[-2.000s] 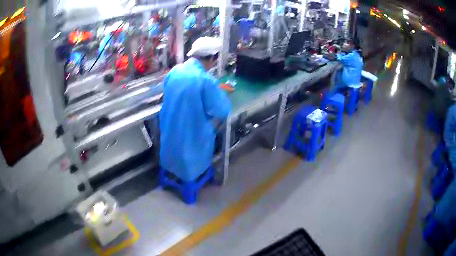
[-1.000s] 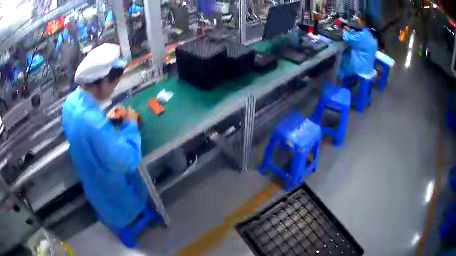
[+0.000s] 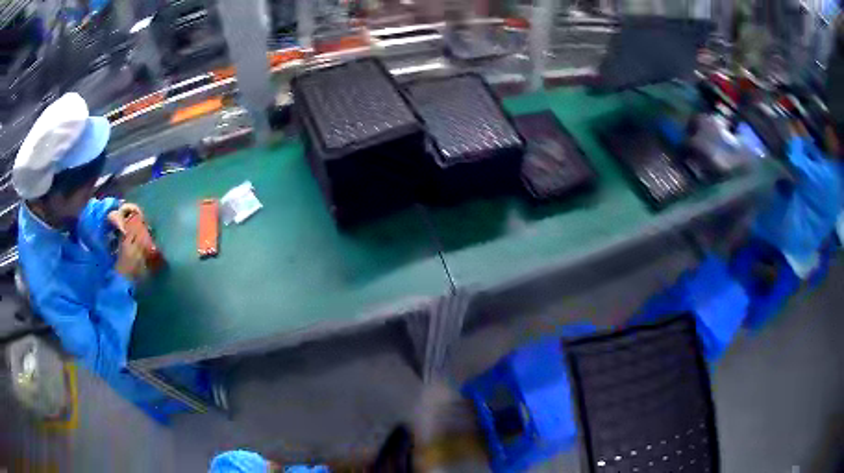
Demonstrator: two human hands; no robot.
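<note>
A black rectangular tray (image 3: 645, 393) with a grid of pockets is at the lower right, cut off by the bottom edge. Silver dots show in its lower rows. No hand of mine is in the picture, so what holds the tray is hidden. A piece of light blue cloth (image 3: 239, 461) shows at the bottom edge; I cannot tell if it is my sleeve. Two tall black tray stacks (image 3: 370, 152) (image 3: 472, 125) stand side by side on the green bench mat (image 3: 305, 268).
A person (image 3: 69, 240) in a blue smock and white cap holds an orange strip at the left. Another orange strip (image 3: 208, 228) and a white packet (image 3: 242, 203) lie on the mat. A low tray stack (image 3: 552, 157), a monitor (image 3: 652, 54) and blue stools (image 3: 523, 397) are farther right.
The bench and tray stacks are nearer and seen more from above. The seated person has shifted to the left edge. The tray at the lower right shows more upright.
</note>
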